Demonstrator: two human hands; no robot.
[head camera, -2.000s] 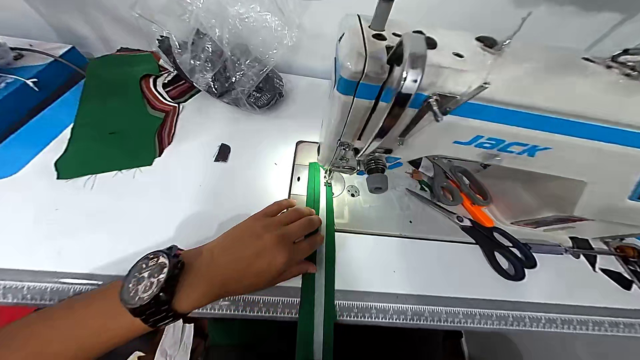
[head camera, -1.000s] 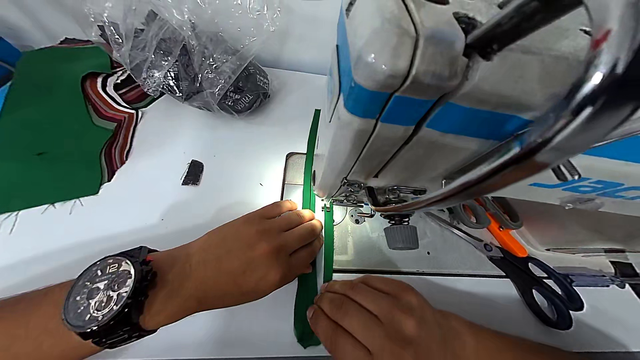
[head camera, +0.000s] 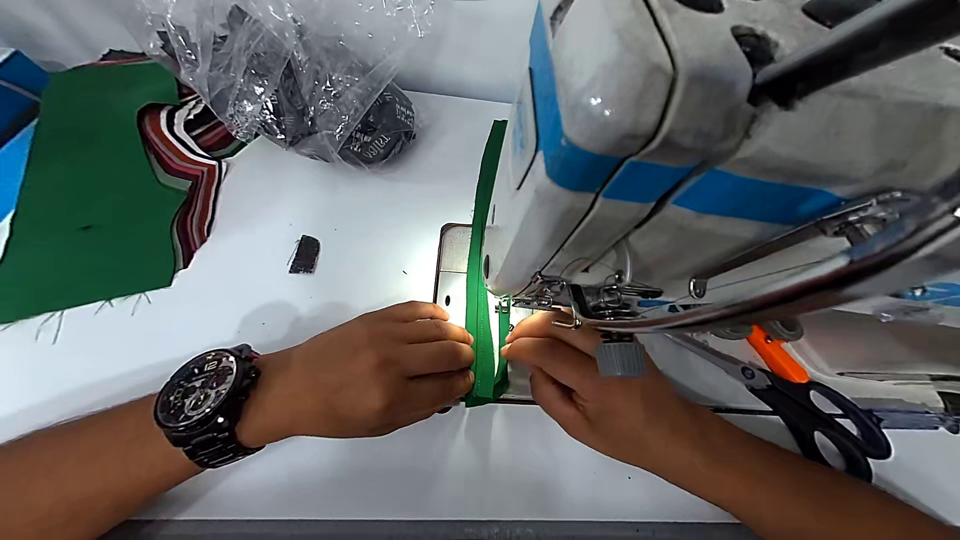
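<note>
A folded green fabric strip (head camera: 480, 300) runs over the metal plate of a Jack sewing machine (head camera: 622, 165), beside the presser foot (head camera: 529, 302). My left hand (head camera: 371, 371), a black watch on its wrist, grips the strip's left edge near its lower end. From the right, my right hand (head camera: 585, 382) pinches the strip's right edge just below the presser foot; part of this hand is hidden behind the machine's grey knob (head camera: 621, 359). The needle tip cannot be made out.
Black-handled scissors (head camera: 810, 412) and an orange-handled tool (head camera: 778, 355) lie at the right under the machine arm. Green fabric (head camera: 90, 187) over striped pieces (head camera: 199, 202) lies at the left. Behind are a clear plastic bag (head camera: 277, 82) with dark contents and, nearer, a small dark scrap (head camera: 304, 255).
My right hand, absent from the oldest frame, has moved up from the strip's lower end to beside the presser foot. The strip's lower end has come up the table. The view has moved closer.
</note>
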